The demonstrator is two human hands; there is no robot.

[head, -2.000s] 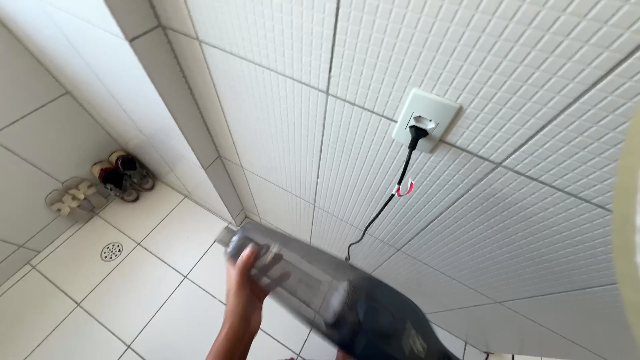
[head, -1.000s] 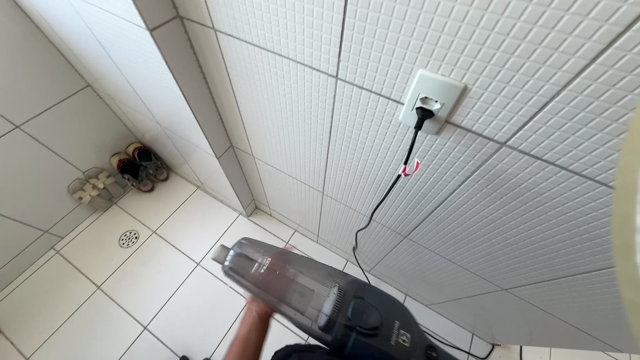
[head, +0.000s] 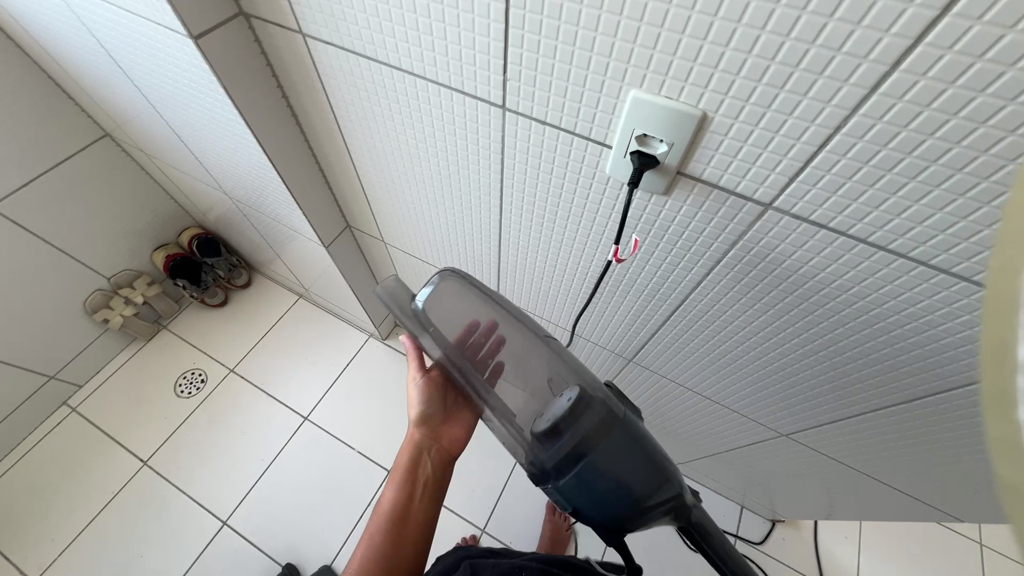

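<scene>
A vacuum cleaner [head: 608, 472] with a dark body and a see-through grey dust canister [head: 496, 344] slants across the middle, its nozzle toward the upper left. My left hand [head: 456, 376] supports the canister from beneath, palm up. Its thumb shows beside the nozzle edge and its extended fingers show through the plastic. The vacuum's dark handle [head: 716, 536] leaves the view at the bottom; my right hand is not visible. On the tiled wall, a black plug [head: 643, 160] sits in the lower socket of a white outlet plate [head: 676, 120]. A black power cord [head: 596, 292] with a red-and-white tag hangs from it.
Sneakers [head: 200, 268] and light sandals [head: 132, 304] stand by the left wall. A round drain [head: 190, 383] is set in the white tiled floor. A wall corner [head: 352, 264] juts out left of the vacuum. Bare feet [head: 554, 528] and more dark cord [head: 756, 538] show below.
The vacuum has turned, so the canister's see-through face shows rather than the marked side, and its nozzle points more upward. My left hand's fingers now show spread behind the canister.
</scene>
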